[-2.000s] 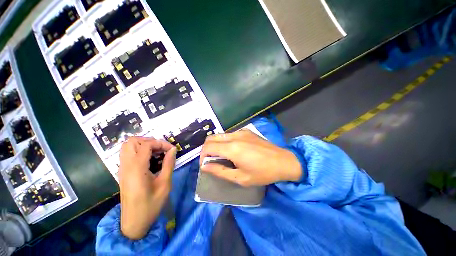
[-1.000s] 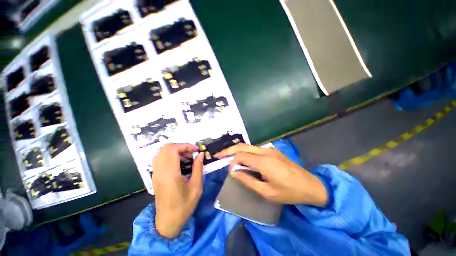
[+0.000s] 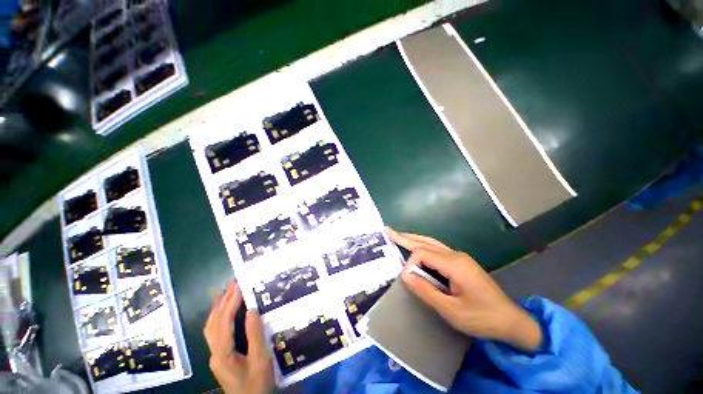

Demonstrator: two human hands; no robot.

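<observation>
The white tray (image 3: 225,223) lies on the green bench in front of me, with two columns of black parts (image 3: 310,344) in its pockets. My left hand (image 3: 240,342) is at the tray's lower left edge, thumb and fingers apart, with nothing visible between them. My right hand (image 3: 462,288) is shut on a bent grey-brown sheet (image 3: 420,331) with white edges. The sheet overlaps the tray's lower right corner and partly hides a black part there. The right fingertips are at the tray's right edge.
A second grey-brown sheet (image 3: 493,131) lies flat to the right. A neighbouring tray of black parts (image 3: 164,269) is on the left. Stacked trays (image 3: 142,108) stand beyond the pale rail (image 3: 362,58). Clear crumpled plastic (image 3: 27,338) shows at the far left edge.
My left hand has moved from above the tray's lower parts to its left edge, and its pinched fingers have opened. The view has shifted, showing more of the bench and rail.
</observation>
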